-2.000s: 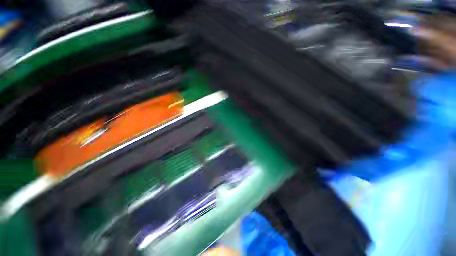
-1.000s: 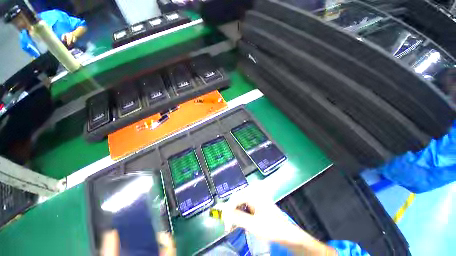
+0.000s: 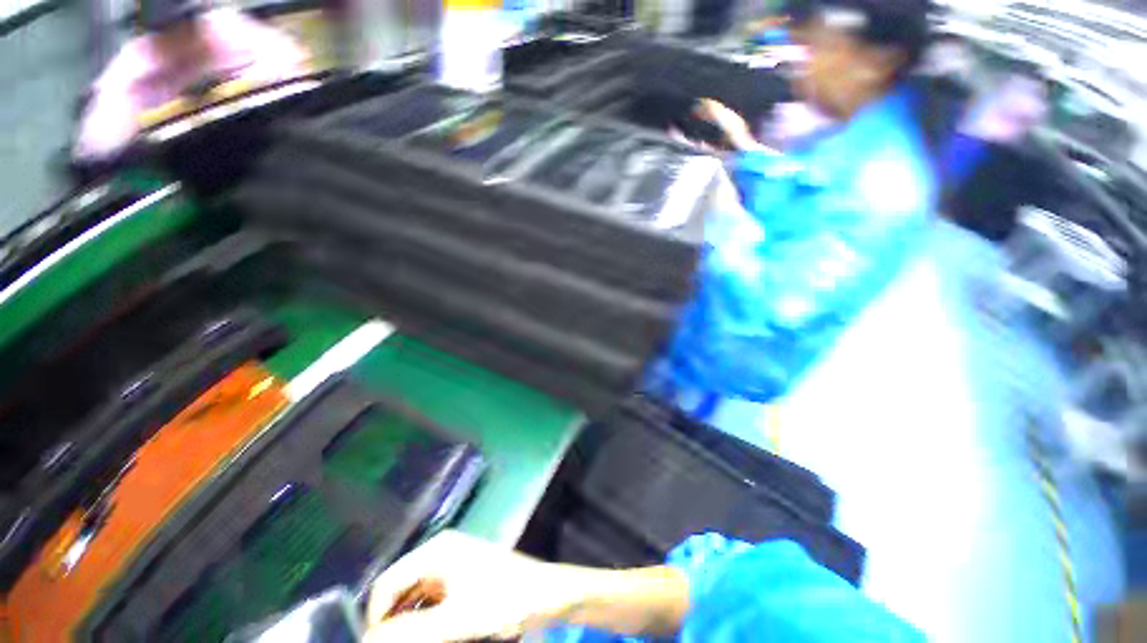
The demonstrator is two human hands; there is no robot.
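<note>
My right hand (image 3: 459, 588) is at the bottom centre, its fingers curled beside the near end of the foam tray (image 3: 330, 399). A small brown patch shows between the fingers; blur hides what it is and whether it is gripped. A pale, shiny thing (image 3: 308, 623), cut off by the bottom edge, lies against the fingertips. A smartphone (image 3: 393, 455) with a green list on its screen lies in the tray's far right part. Another smartphone (image 3: 287, 543) lies nearer, also showing green. My left hand is out of the picture.
An orange mat (image 3: 157, 471) with small parts lies behind the tray, a blurred rear foam tray (image 3: 132, 408) behind it. Stacked foam trays (image 3: 478, 251) stand beyond. Black trays (image 3: 679, 484) lie right of the bench. A person in blue (image 3: 818, 251) is beyond; another in pink is far left.
The view has swung right, bringing the person in blue in. The trays now lie further left. My left hand and the dark slab beside it have left the picture; the yellow piece no longer shows.
</note>
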